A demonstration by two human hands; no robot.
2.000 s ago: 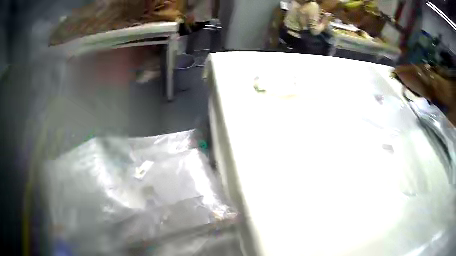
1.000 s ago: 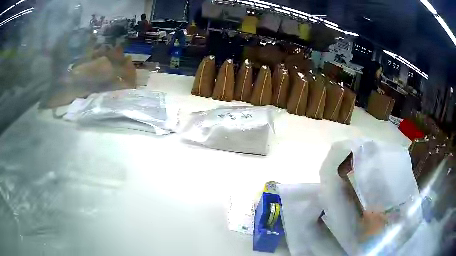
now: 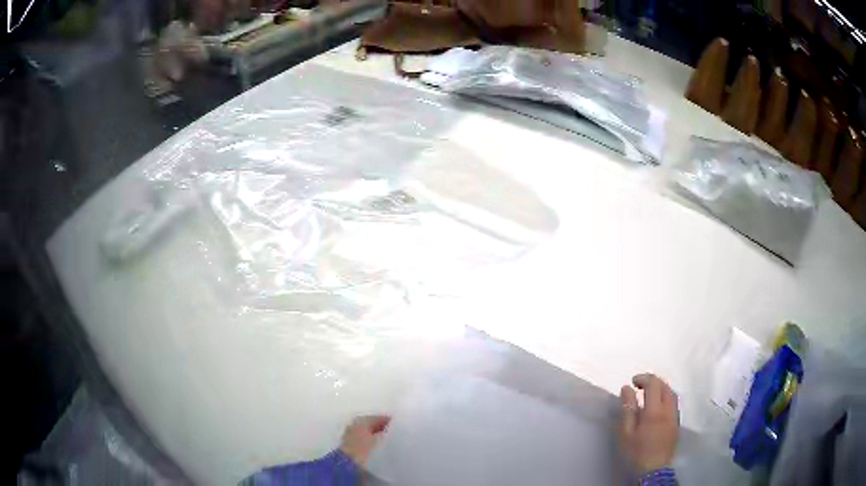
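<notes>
A flat grey-white wrapped bag point(image 3: 494, 432) lies at the bottom centre of the table, cut off by the frame's lower edge. My left hand point(image 3: 364, 439) is at its left side, blurred; whether it grips the edge is unclear. My right hand point(image 3: 650, 422) rests at its right side with thumb and fingers a little apart. Clear poly bags point(image 3: 313, 218), crinkled and shiny with small dark print, lie flat on the left half of the table, beyond my left hand.
A blue tape dispenser point(image 3: 767, 403) and a white label sheet point(image 3: 736, 370) are at right. Two plastic-covered packages point(image 3: 560, 90) point(image 3: 755, 190) lie at the far side. Brown handbags point(image 3: 745, 90) stand behind; more brown bags point(image 3: 418, 28) are far left. Shiny plastic point(image 3: 90, 441) is below the left edge.
The view has swung from the lower left, then the right, back to the table's centre-left. A wrapped bag now lies in front of me, and both my hands are in view beside it.
</notes>
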